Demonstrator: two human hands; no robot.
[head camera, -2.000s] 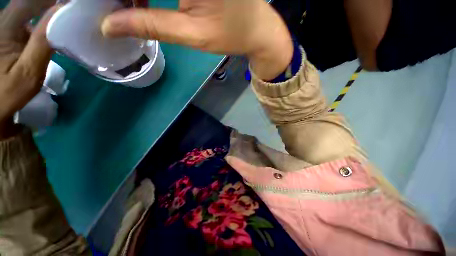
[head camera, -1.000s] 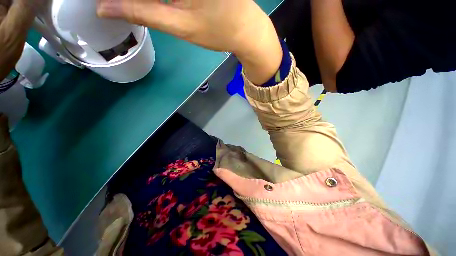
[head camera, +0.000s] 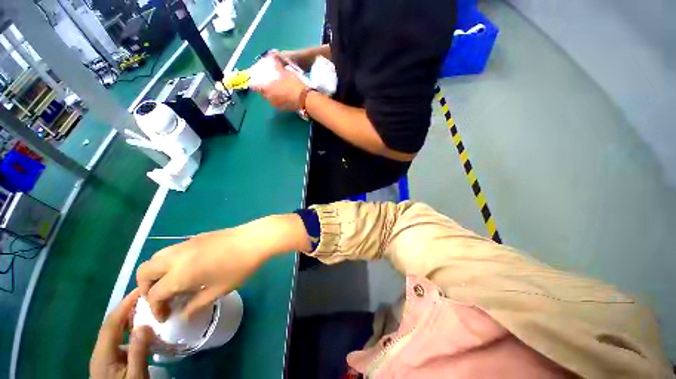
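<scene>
A white camera housing lies on the green bench at the lower left, its rounded head turned towards the left. My left hand grips the head from the left side, fingers and thumb around it, cut off by the bottom edge. My right hand reaches over from above with bent fingertips pressed on the head; the fingers are slightly blurred and cover part of it.
Another white camera stands farther up the green bench, beside a dark metal fixture. A person in black on the right handles a white part with yellow on it. A blue crate and yellow-black floor tape lie beyond.
The view has swung up the bench, bringing the neighbouring person and second camera into sight. My right hand has gone from extended fingers over the white head to bent fingertips on it.
</scene>
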